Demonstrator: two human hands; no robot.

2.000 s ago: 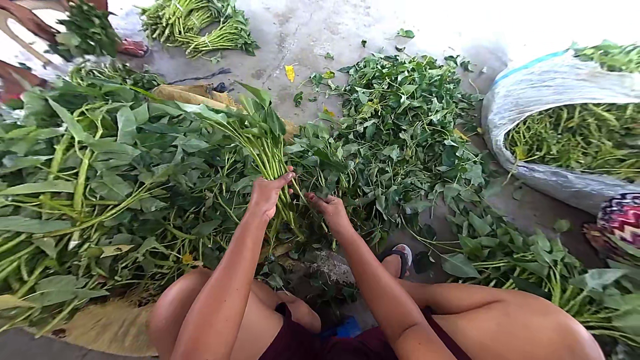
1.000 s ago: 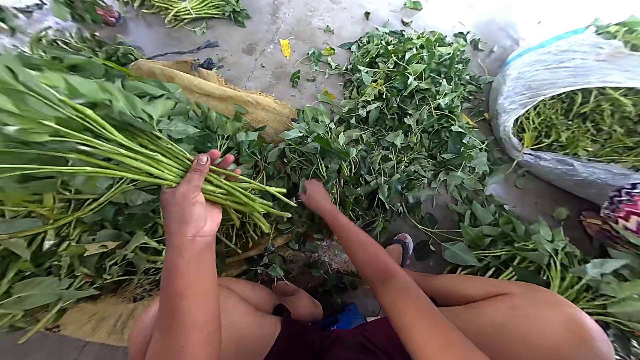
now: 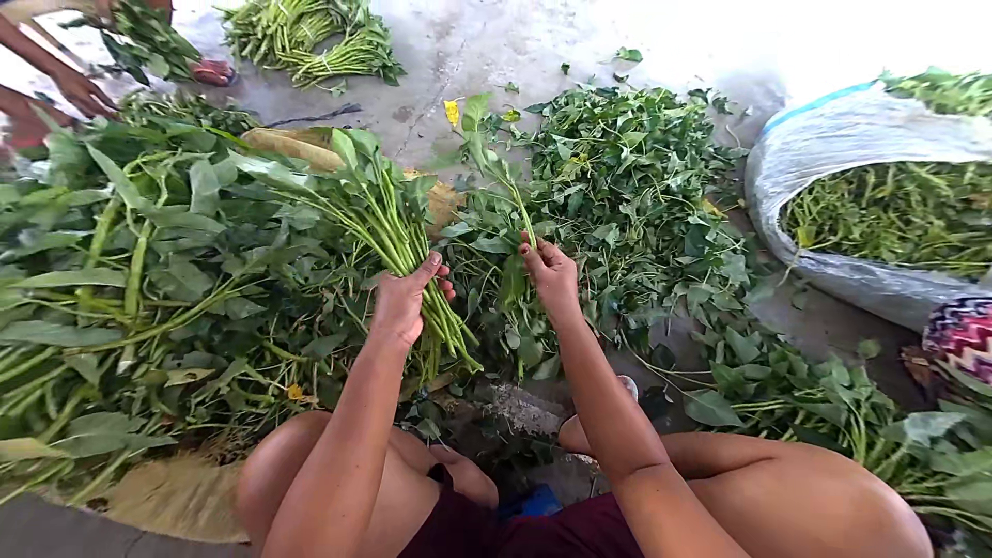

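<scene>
My left hand is closed around a bunch of leafy green stems, cut ends pointing down and right, leaves up and left. To the right of it, my right hand pinches a single leafy stem upright between thumb and fingers. The two hands are apart. A large heap of long leafy stems lies at the left, and a pile of loose leaves is on the floor beyond my right hand.
A translucent plastic sack of greens stands at the right, with more leafy stems below it. Tied bundles lie on the concrete floor at the back. Another person's hand is at the upper left, near greens. Brown sacking lies beside my knee.
The bunch in my left hand has swung from lying leftward, one second ago, to leaning more upright. My right hand has risen from the leaves and now holds one stem.
</scene>
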